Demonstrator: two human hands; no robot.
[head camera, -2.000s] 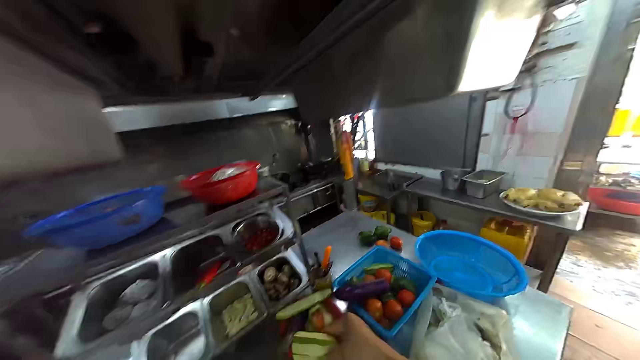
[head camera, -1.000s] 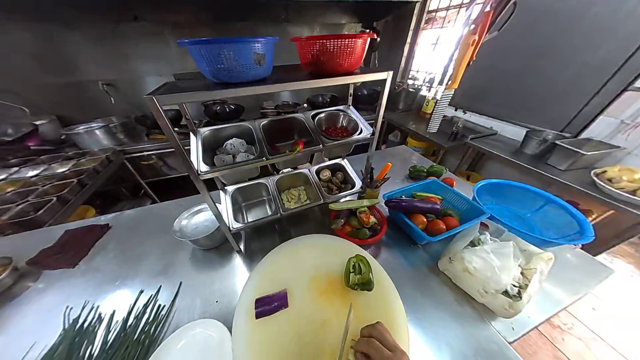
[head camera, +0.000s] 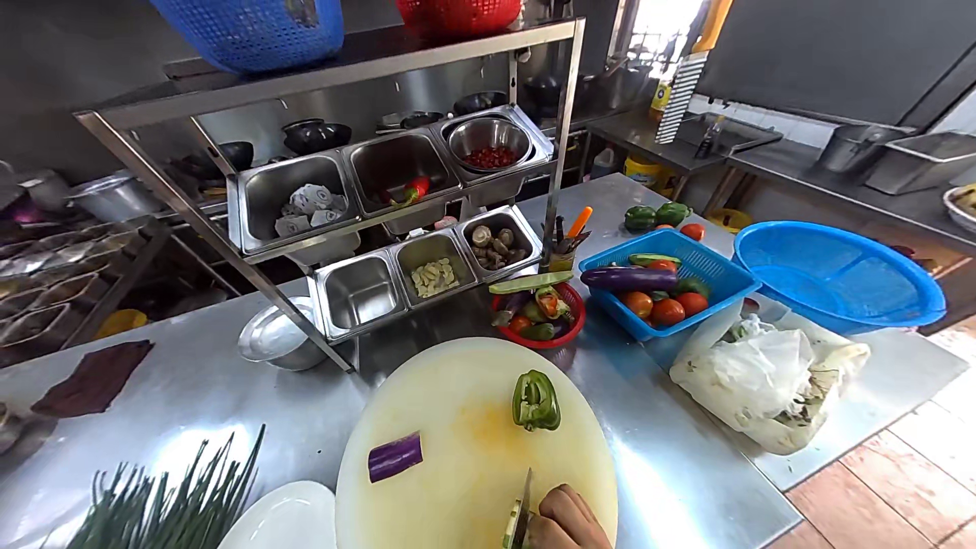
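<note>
At the bottom edge of the head view, my right hand (head camera: 568, 518) is closed around a kitchen knife (head camera: 524, 503), its blade pointing away from me over a round cutting board (head camera: 457, 450). Pale green-edged vegetable pieces (head camera: 509, 530) lie against the blade's left side. Beyond the knife, a cut piece of green bell pepper (head camera: 536, 400) rests on the board, and a purple eggplant chunk (head camera: 395, 457) lies on the left half. The handle and part of the fingers are cut off by the frame. My left hand is out of view.
Behind the board stand a red basket of vegetables (head camera: 581, 324), a blue basket (head camera: 591, 293) and a metal rack (head camera: 335, 76) with steel pans. A plastic bag (head camera: 762, 374) lies right; a white plate (head camera: 286, 522) and long green stalks (head camera: 168, 496) are at lower left.
A hand was by the red basket two seconds ago; the right hand is now at the board with the knife. The view has turned down toward the board.
</note>
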